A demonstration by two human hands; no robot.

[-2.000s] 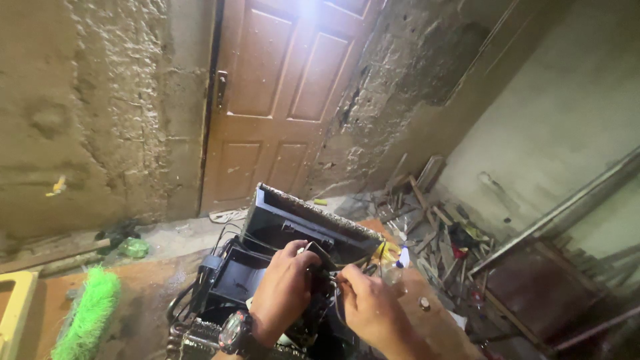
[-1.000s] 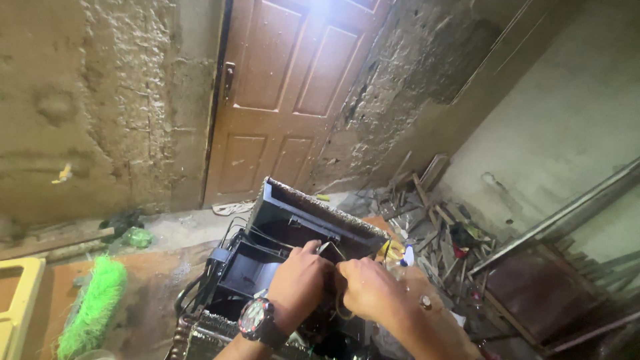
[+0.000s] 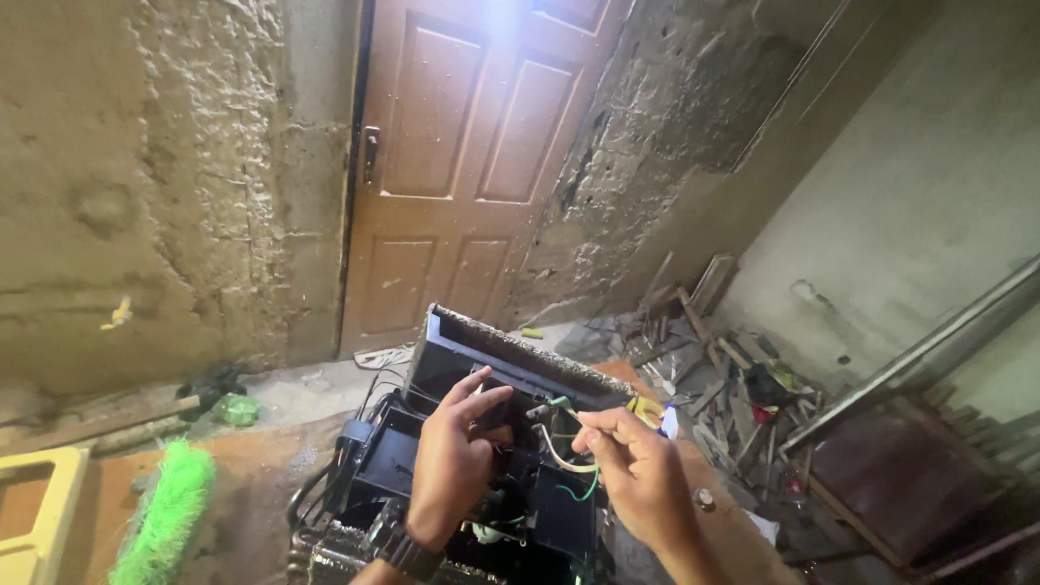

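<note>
A black appliance housing with its inside exposed (image 3: 390, 455) stands on the brown surface, with a raised panel (image 3: 504, 357) at its far side. Above its middle, my left hand (image 3: 459, 447) has its fingers apart and nothing visible in them; a dark wristwatch (image 3: 402, 540) is on that wrist. To the right, my right hand (image 3: 630, 463) pinches a thin wire between thumb and forefinger, near a green connector (image 3: 561, 402). A white cable (image 3: 556, 455) curves below those fingers, and a loose green wire (image 3: 581, 491) hangs over a black box (image 3: 562, 516) inside the housing.
A bright green brush (image 3: 166, 516) and a yellow plastic frame (image 3: 69, 496) lie at the left. Behind the housing is a brown door (image 3: 431, 162). Scrap wood (image 3: 731, 398) is heaped at the right, beside a long metal bar (image 3: 910, 349). A small round object (image 3: 704, 499) lies near my right hand.
My hands were close together over the housing and have moved apart. My left fingers have spread. The white cable and green wire are now plainly visible between the hands.
</note>
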